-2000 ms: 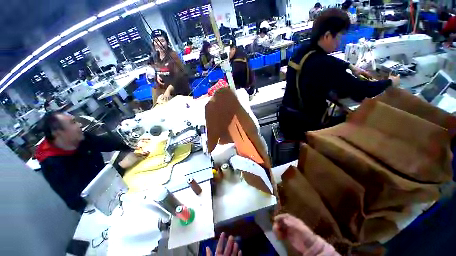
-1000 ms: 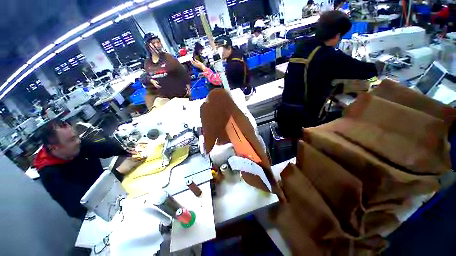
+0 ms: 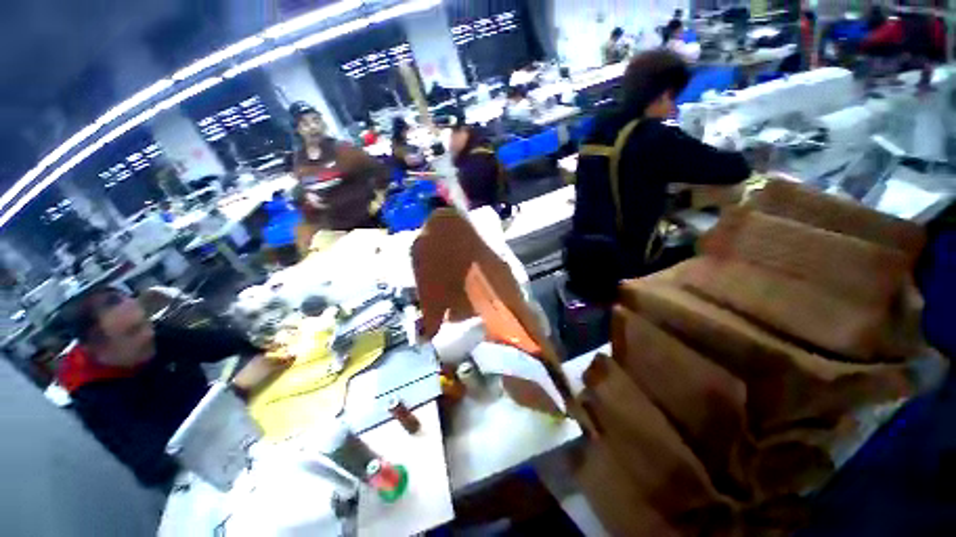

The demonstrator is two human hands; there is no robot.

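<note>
Neither of my hands is in the picture. A stack of brown bag bodies (image 3: 734, 367) lies on a white-topped bench to the right, the pieces overlapping in a row. A large brown cut panel (image 3: 461, 262) stands upright in the middle, with an orange inner side (image 3: 498, 309). A curved white piece (image 3: 514, 362) leans against its lower part. The view is somewhat blurred.
A red thread cone with a green base (image 3: 387, 479) and a brown spool (image 3: 404, 415) stand on the white bench (image 3: 419, 509). A person at left (image 3: 136, 367) handles yellow pieces (image 3: 299, 393). Another person (image 3: 639, 178) works beyond the stack. Others are further back.
Both my hands, seen at the bottom edge two seconds ago, are out of view. The camera view has shifted slightly. The person in brown at the back now stands more upright.
</note>
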